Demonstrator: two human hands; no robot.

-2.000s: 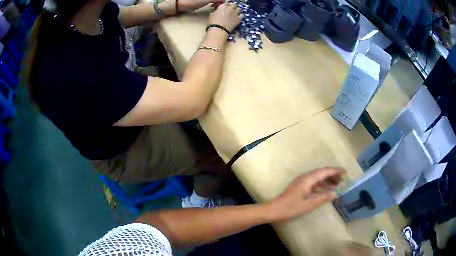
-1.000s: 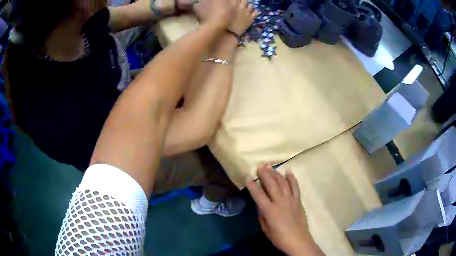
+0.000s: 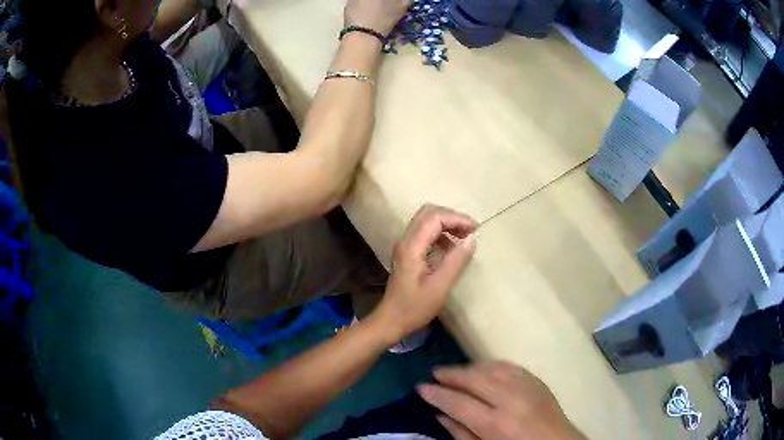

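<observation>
My left hand (image 3: pixel 430 271) is over the near edge of the tan-covered table, thumb and forefinger pinched together; whether a small part is between them cannot be told. My right hand (image 3: pixel 503 404) is at the bottom edge of the picture, blurred and partly cut off, fingers slightly apart, nothing seen in it. A pile of star-shaped parts (image 3: pixel 423 27) lies at the top. Open retail boxes stand on the right: one farther back (image 3: pixel 632 142), one nearer (image 3: pixel 666 326) with a dark device picture, and another behind it (image 3: pixel 713 206).
Dark cup-shaped parts (image 3: pixel 537 19) stand at the back. White cable bundles (image 3: pixel 683 406) lie at the lower right. A seated person (image 3: pixel 112 163) is on the left, one forearm on the table and a hand by the star parts. A dark seam (image 3: pixel 535 192) crosses the table covering.
My left hand has come back from the star-parts pile to the near table edge. My right hand has moved from the seam down towards the bottom edge. The view has shifted.
</observation>
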